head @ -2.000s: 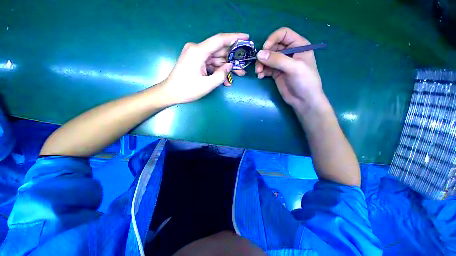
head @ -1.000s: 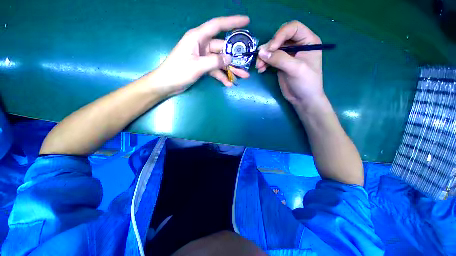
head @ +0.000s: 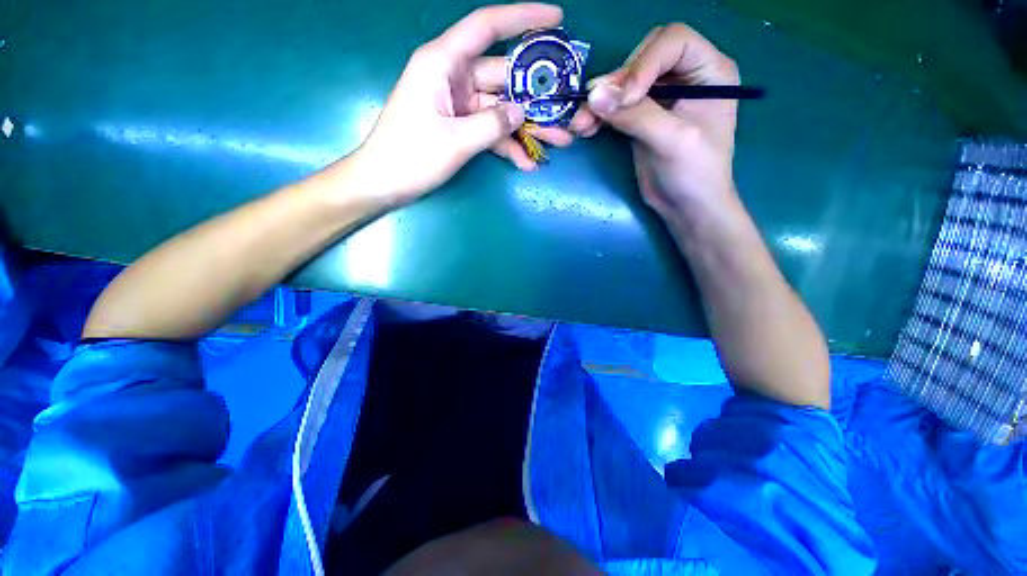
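Note:
My left hand [head: 434, 118] holds a round open watch case [head: 544, 77] above the green bench, near the top middle. The case has a dark ring inside around a pale round centre, with silver parts at its edge. A yellow-orange flex strip [head: 533, 145] hangs below the case by my left fingers. My right hand [head: 676, 113] grips black tweezers [head: 712, 92] close to the case. The tip reaches the lower part of the case's inside. What it touches is too small to tell.
The glossy green bench [head: 259, 214] runs across the view, with its front edge close to my body. A stack of clear ridged blister trays [head: 971, 287] stands at the right. A small pale scrap [head: 9, 127] lies at the far left. Blue clothing shows at the far right.
Both hands, the case and the tweezers have moved up in the view. The case has turned so its round inside faces the camera more, and the tweezers lie more level.

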